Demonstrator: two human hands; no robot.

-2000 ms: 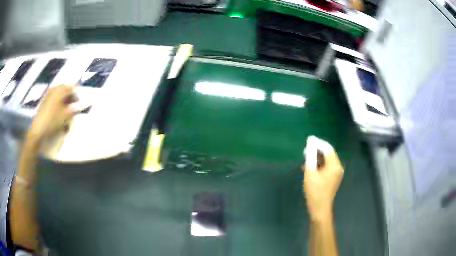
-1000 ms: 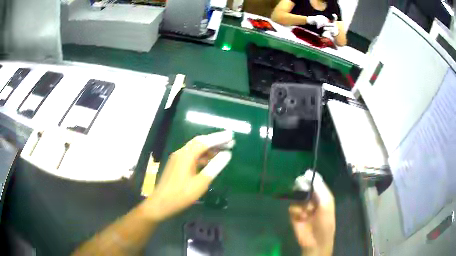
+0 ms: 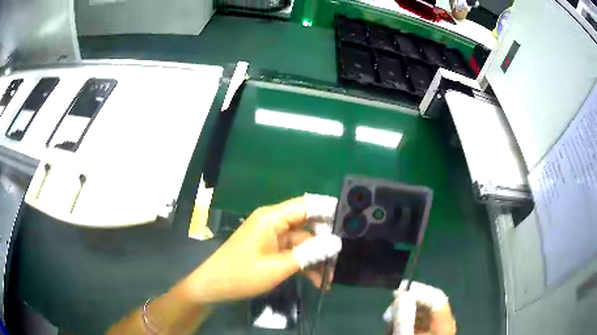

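A dark phone back cover [image 3: 379, 239] with camera rings at its far end is held tilted over the bench. My left hand [image 3: 278, 252], with white finger cots, grips its left edge between thumb and fingers. My right hand [image 3: 422, 311], partly cut off by the bottom edge, holds its lower right edge. The cover's lower part is see-through. A second dark phone part [image 3: 276, 306] lies on the mat, partly hidden under my left hand.
White platform [image 3: 147, 144] at left carries several phone covers [image 3: 82, 114] in a row. Glossy green plate [image 3: 288, 157] in the middle, yellow tape [image 3: 201, 212] on its left. Black tray [image 3: 399, 55] at the back. White ledge [image 3: 488, 141] and grey cabinet [image 3: 537, 85] at right.
The cover has come down and nearer. My left hand has moved right and taken its left edge; my right hand has moved lower. The view has shifted, and the other worker is mostly out of it.
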